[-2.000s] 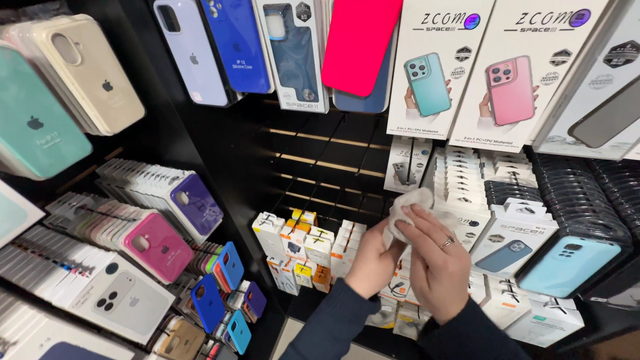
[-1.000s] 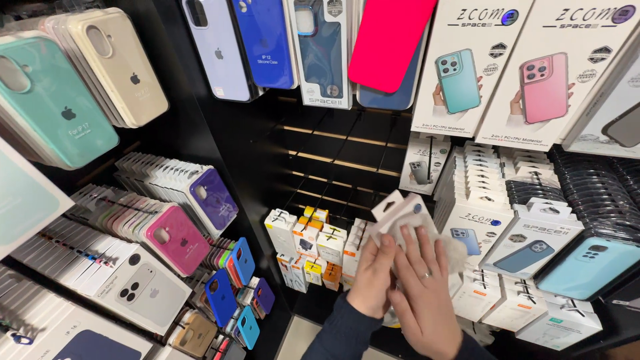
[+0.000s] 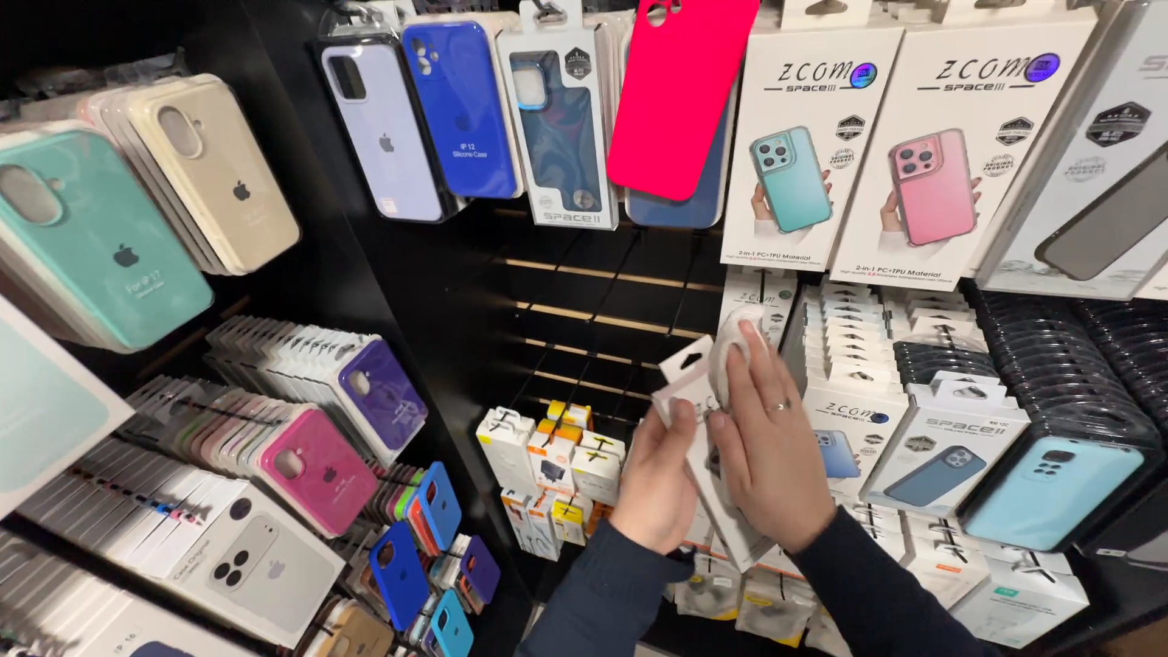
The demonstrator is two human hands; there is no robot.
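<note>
A white boxed phone case (image 3: 689, 388) with a hang tab is tilted between my hands, in front of the slatted display wall. My left hand (image 3: 655, 479) grips the box along its left side, thumb on the front. My right hand (image 3: 771, 429), with a ring on one finger, presses a white cloth or wipe (image 3: 730, 351) against the box's right part. The cloth is bunched under the fingers, and much of the box's front is hidden by the right hand.
Large hanging boxes (image 3: 803, 137) are above right, with packed case boxes (image 3: 853, 401) below them. A red case (image 3: 680, 100) hangs overhead. Small accessory boxes (image 3: 552, 465) hang on hooks at lower centre. Colourful phone cases (image 3: 319, 470) fill the left side. Bare metal hooks (image 3: 602, 324) stick out at centre.
Two seconds ago both hands were together around the white cloth, with no box plainly visible. The box then appears between them, and the right hand now holds the cloth on it.
</note>
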